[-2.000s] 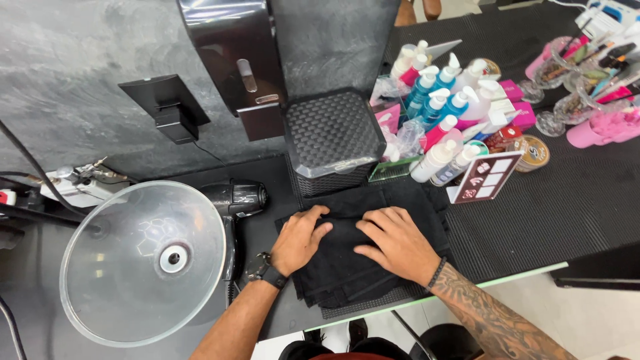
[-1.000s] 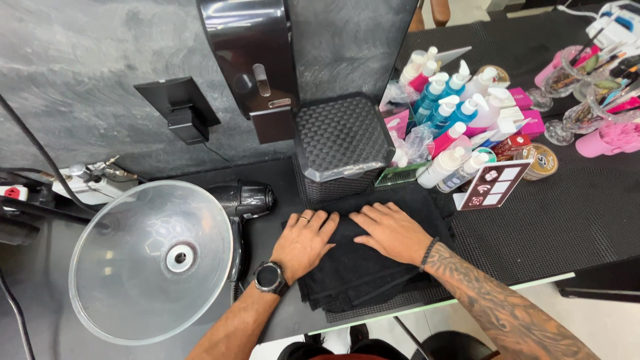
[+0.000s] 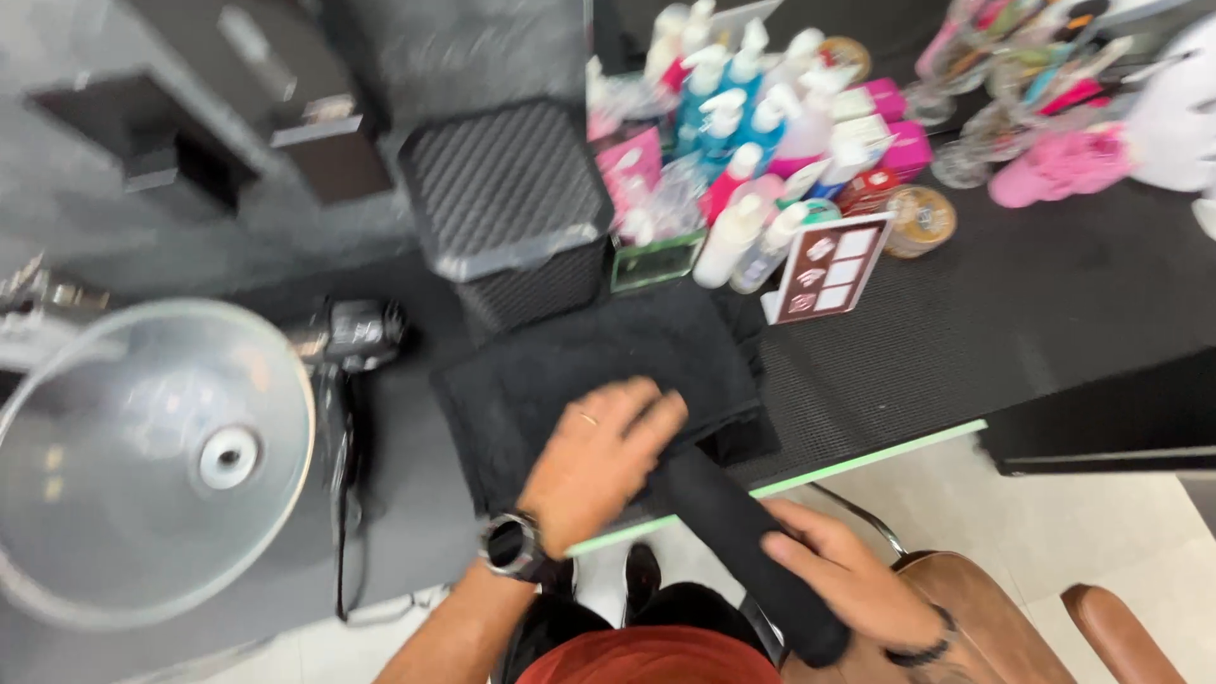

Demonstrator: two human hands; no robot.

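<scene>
A flat black cloth [image 3: 589, 351] lies on the dark counter in front of a quilted black box. My left hand [image 3: 608, 451], with a ring and a round watch at the wrist, is over the front part of this cloth, fingers bent and somewhat blurred. A rolled black cloth [image 3: 746, 546] slants from the counter's front edge down toward my body. Around its right side my right hand [image 3: 845, 570] is closed, thumb on top. Whether the roll's upper end joins the flat cloth cannot be told.
A glass basin [image 3: 161, 541] and a black hair dryer [image 3: 361, 332] are at left. Behind the cloth stands the black box [image 3: 513, 190]. Pump bottles [image 3: 736, 114], a small sign [image 3: 831, 266] and a round tin [image 3: 917, 220] stand right of it. A brown chair [image 3: 983, 608] is below right.
Both hands were resting on the black cloth; now my right hand has come back off the counter and holds a rolled cloth. My left hand has moved toward the front part of the cloth.
</scene>
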